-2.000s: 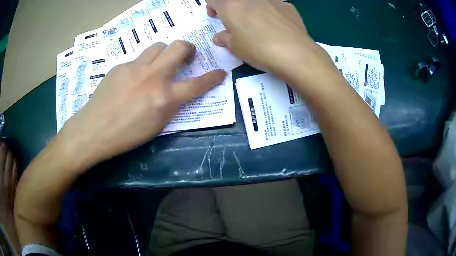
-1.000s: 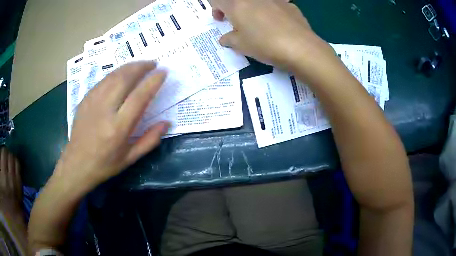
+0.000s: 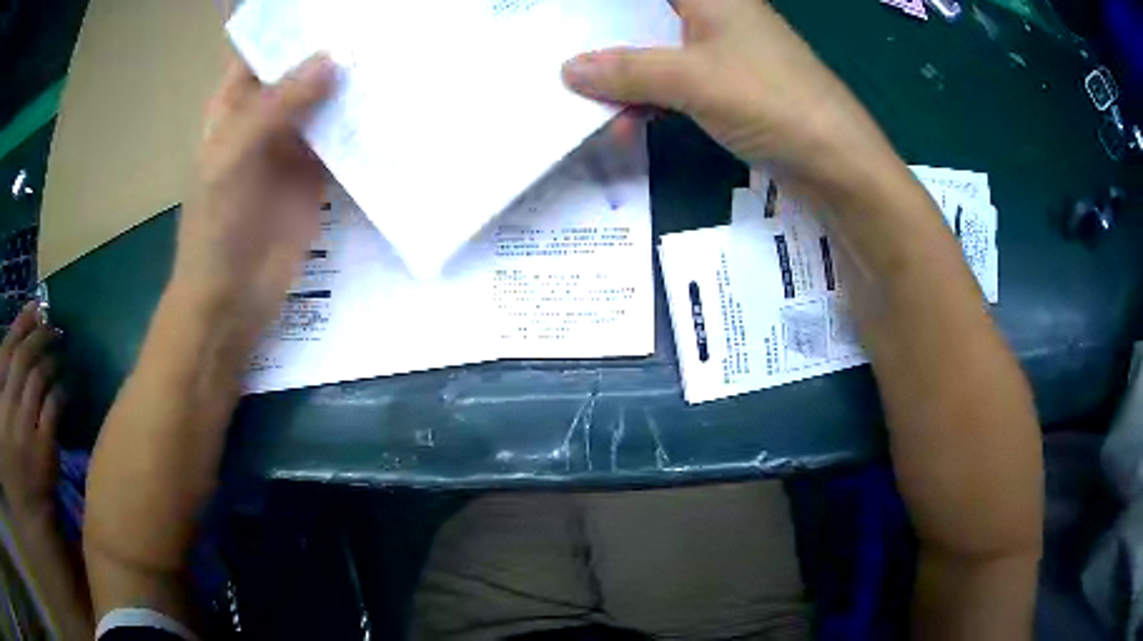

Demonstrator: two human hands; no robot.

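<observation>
A white instruction sheet [image 3: 439, 113] is held raised between both hands, with one corner pointing down toward me. My left hand [image 3: 270, 163] grips its left edge, thumb on top. My right hand [image 3: 740, 88] grips its right side, thumb on top and fingers under it. The stack of unfolded sheets [image 3: 552, 294] lies flat below it on the green bench. The pile of folded leaflets [image 3: 740, 313] lies to the right, partly hidden by my right forearm. The sheet's top edge is cut off by the picture.
A tan cardboard sheet [image 3: 132, 138] lies behind the papers at left. Small shiny square parts [image 3: 1101, 88] and a dark part [image 3: 1093, 215] lie at far right. A pink piece [image 3: 905, 6] is at the top right. Another person's hand [image 3: 28, 401] is at the left edge.
The top sheet has been lifted off the stack. My left hand has moved up and taken hold of its left edge. The papers and bench now appear lower and further right.
</observation>
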